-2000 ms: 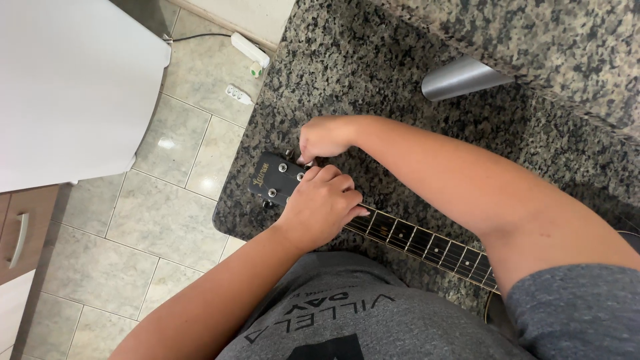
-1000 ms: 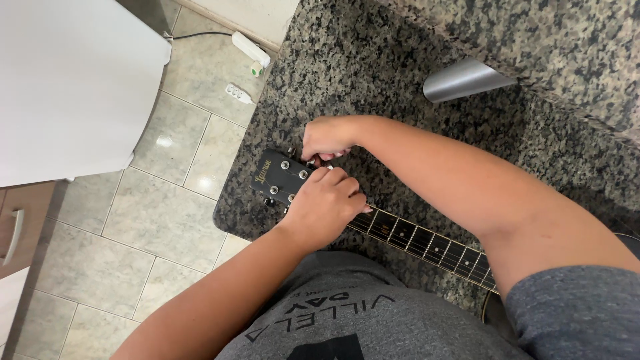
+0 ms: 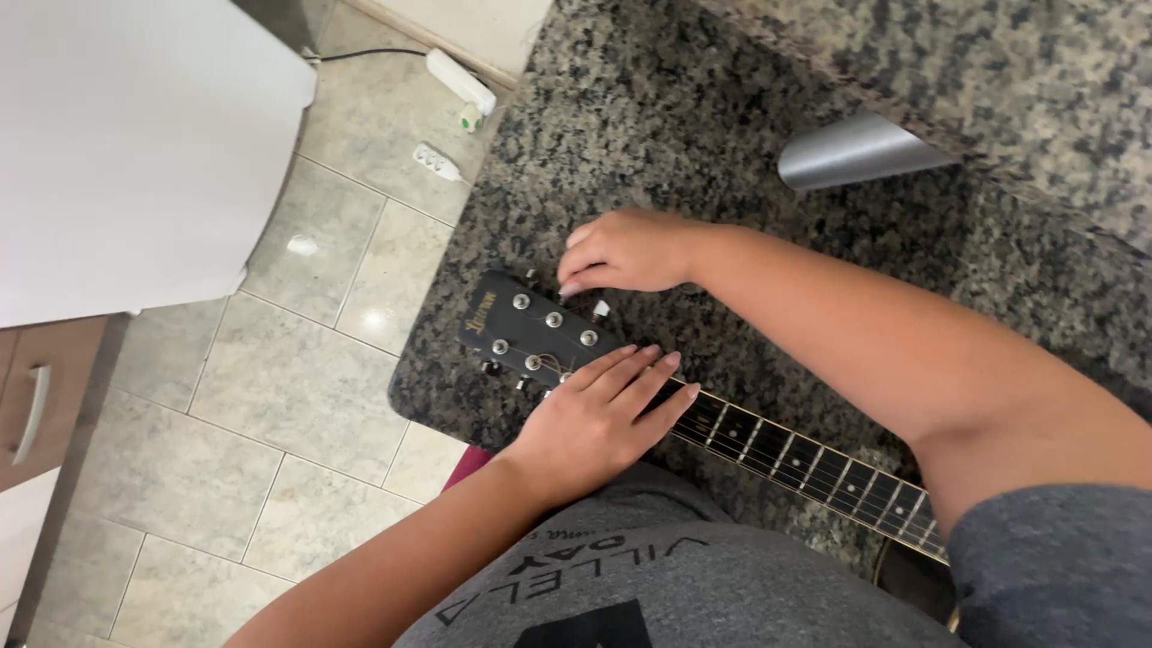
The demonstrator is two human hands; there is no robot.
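Note:
A guitar lies on the granite countertop, its black headstock (image 3: 537,326) near the counter's left corner and its fretboard (image 3: 792,459) running down to the right. Metal tuning posts and thin strings show on the headstock. My left hand (image 3: 589,423) rests palm down across the nut end of the neck, fingers spread a little. Beyond the headstock's far edge, my right hand (image 3: 621,255) has thumb and fingertips together at a tuning peg; the fingertips partly hide it. A white tuning button (image 3: 601,309) stands beside that hand. Most of the guitar body is hidden.
A raised granite ledge (image 3: 1035,81) borders the counter, with a silver metal cylinder (image 3: 855,155) against it. On the tiled floor to the left lie a white power strip (image 3: 460,81) and a smaller socket strip (image 3: 436,162). A white appliance (image 3: 144,153) and a drawer unit (image 3: 54,387) stand farther left.
My left hand has shifted from over the tuning pegs onto the neck end and flattened, uncovering more of the headstock. My right hand stays at the headstock's far side, its fingers now more visible.

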